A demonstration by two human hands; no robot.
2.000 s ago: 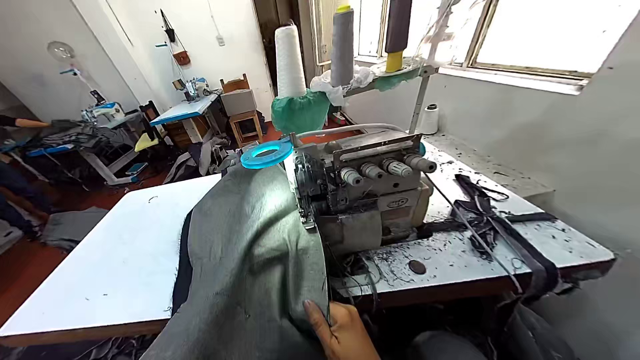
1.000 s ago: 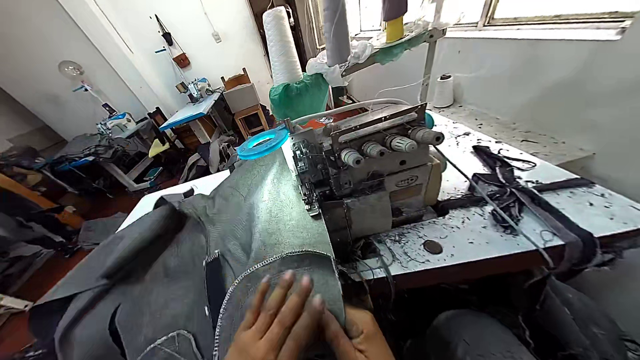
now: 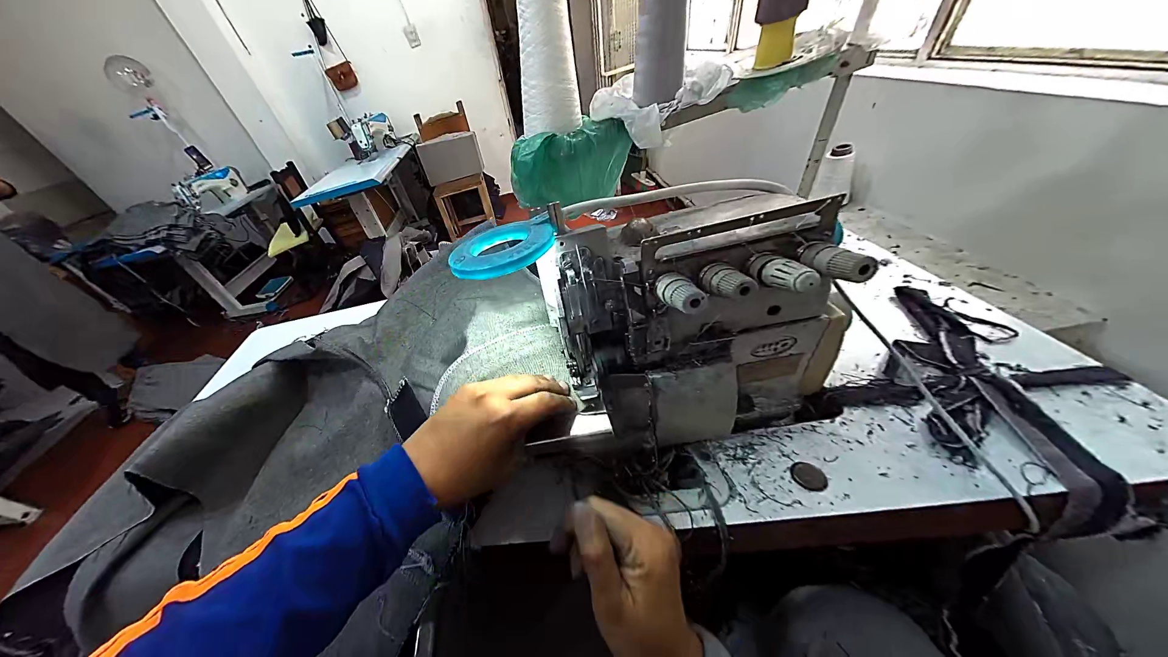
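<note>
Grey denim-like fabric (image 3: pixel 292 438) is spread over the left of the table, its stitched edge under the presser foot of an overlock sewing machine (image 3: pixel 721 310). My left hand (image 3: pixel 493 433) lies on the fabric just in front of the foot; its fingertips are partly hidden beside the machine. Below the table's front edge, my right hand (image 3: pixel 630 570) has curled fingers near dangling threads (image 3: pixel 652 474); whether it holds anything cannot be told. A blue ring lamp (image 3: pixel 502 249) lights the cloth.
Thread cones (image 3: pixel 550 73) stand behind the machine. Dark fabric strips (image 3: pixel 1013 401) and lint lie on the table (image 3: pixel 876 465) at right, with a round dark disc (image 3: pixel 808 476). Other sewing stations (image 3: pixel 356 173) are at back left, and a person (image 3: pixel 55 310) is at the far left edge.
My left hand has moved forward over the fabric to the presser foot. The right hand has come away from the fabric's edge. The curved stitched seam has moved up toward the machine.
</note>
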